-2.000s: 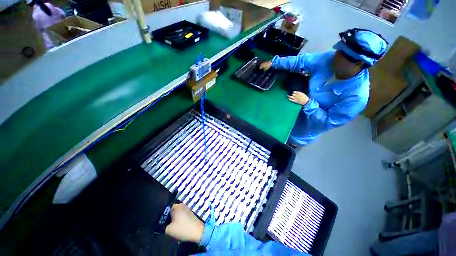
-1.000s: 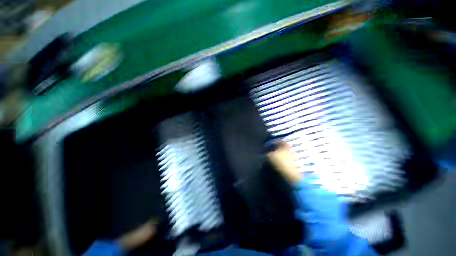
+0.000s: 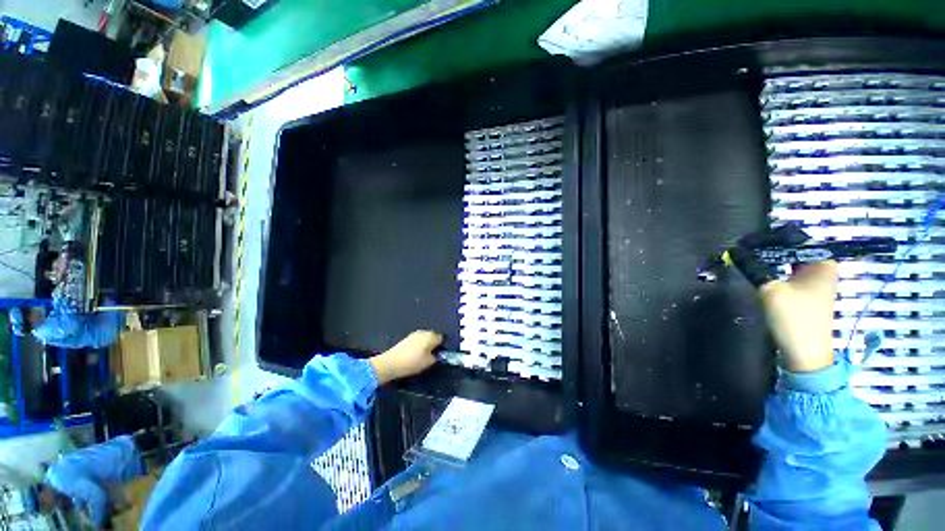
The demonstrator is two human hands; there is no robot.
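Silver-white toothed parts (image 3: pixel 513 249) lie in a tight column in the left black tray (image 3: pixel 271 244). My left hand (image 3: pixel 409 355) is at the near end of that column, its fingertips closed on the left end of the lowest part (image 3: pixel 471 361). My right hand (image 3: pixel 803 306) is over the right black tray (image 3: pixel 679 420), closed around a black hand tool (image 3: pixel 777 254) with a small yellow spot. The tool's tip points left over the tray floor. More silver-white parts (image 3: pixel 870 156) lie in rows beneath and beyond this hand.
A white sheet or bag (image 3: pixel 599 29) lies behind the trays. Pale specks dot the right tray's floor. A blue hose (image 3: pixel 891 270) crosses the right-hand rows. A badge (image 3: pixel 458 427) hangs at my waist. Stacked black trays (image 3: pixel 155 135) and people in blue sleeves (image 3: pixel 78 327) are at the left.
The view has swung left to both trays, and the coworker on the right is out of view. My left hand has come into view and reached the left tray's parts. The tool stays in my right hand.
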